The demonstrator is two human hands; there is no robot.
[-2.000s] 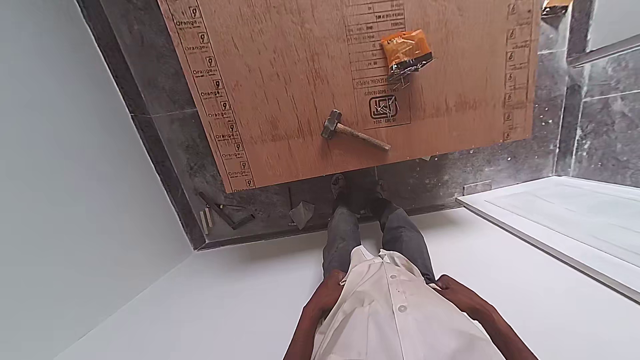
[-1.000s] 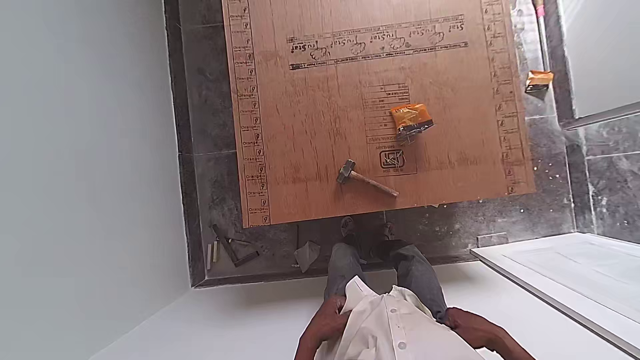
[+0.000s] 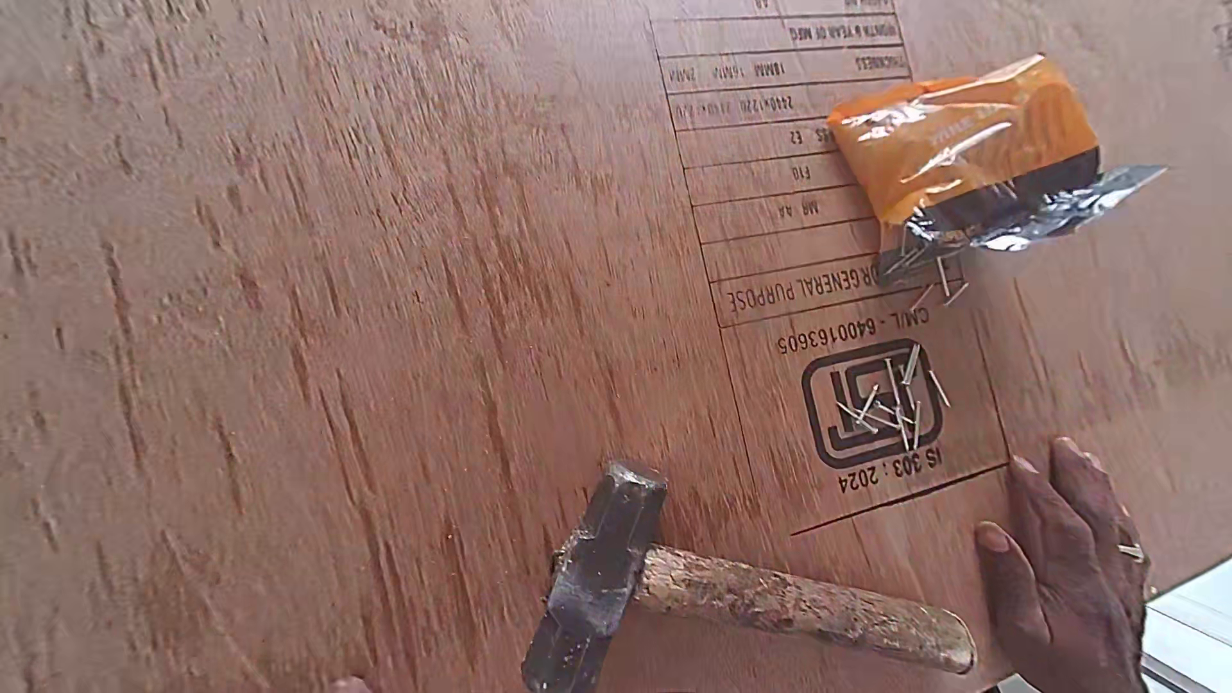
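My right hand (image 3: 1064, 568) rests back up on the plywood sheet (image 3: 385, 289) at the lower right, thumb apart from the fingers. A small light metal piece shows by its outer fingers; whether it is held, I cannot tell. Just left of this hand lies a hammer (image 3: 597, 577) with a dark steel head and a rough wooden handle, its handle end near my thumb. Of my left hand (image 3: 351, 685), only what looks like a fingertip shows at the bottom edge. Several loose nails (image 3: 900, 399) lie on the printed mark, below an orange and black plastic packet (image 3: 972, 154).
Printed writing and ruled lines cover part of the sheet around the packet. The sheet's edge runs along the lower right, with a white panel (image 3: 1198, 616) beyond and below it.
The view has come much closer to the sheet. My right hand, by my side before, now lies on the plywood. Hammer and packet appear to be where they were on the sheet.
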